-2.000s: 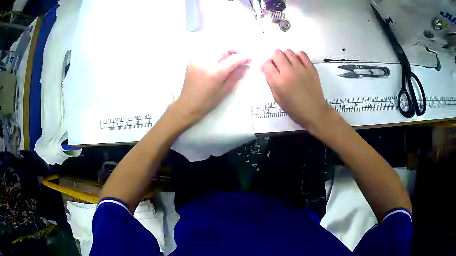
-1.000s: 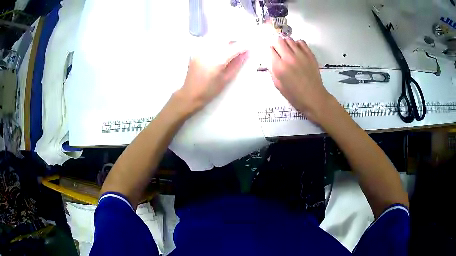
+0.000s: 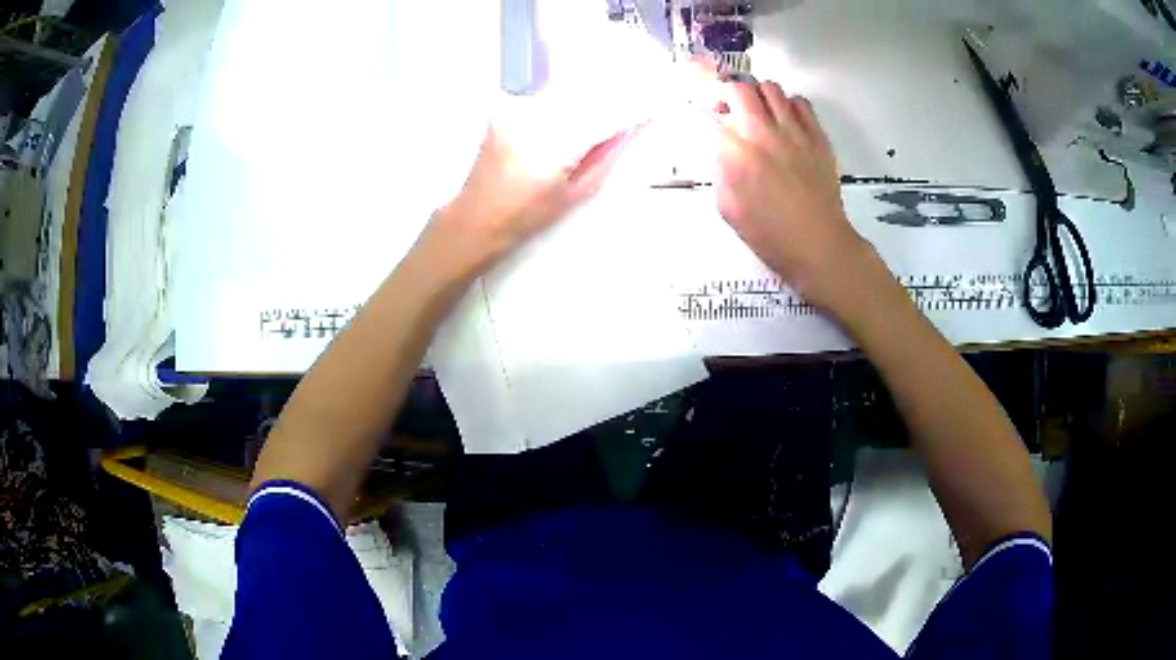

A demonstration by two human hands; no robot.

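Note:
A white fabric piece (image 3: 587, 338) lies under my hands and hangs over the table's front edge. My left hand (image 3: 522, 194) rests on it, washed out by glare, with thumb and fingers spread; I see no grip. My right hand (image 3: 780, 174) lies at the fabric's right side, just below the needle area (image 3: 717, 36), with fingers bent; whether it pinches the fabric is hidden. The needle tip is lost in bright light. Grey thread snips (image 3: 941, 209) and black tailor's shears (image 3: 1047, 213) lie to the right.
The tape rule (image 3: 941, 294) runs along the table's front edge. White cloth (image 3: 129, 258) hangs at the table's left edge. White bundles lie at my left (image 3: 213, 567) and right (image 3: 890, 548), below table height. A yellow tube (image 3: 168, 480) is at lower left.
The fabric hangs further over the front edge, and a fold or seam line shows on it. My right hand has moved slightly right and up. My left hand stays in nearly the same place.

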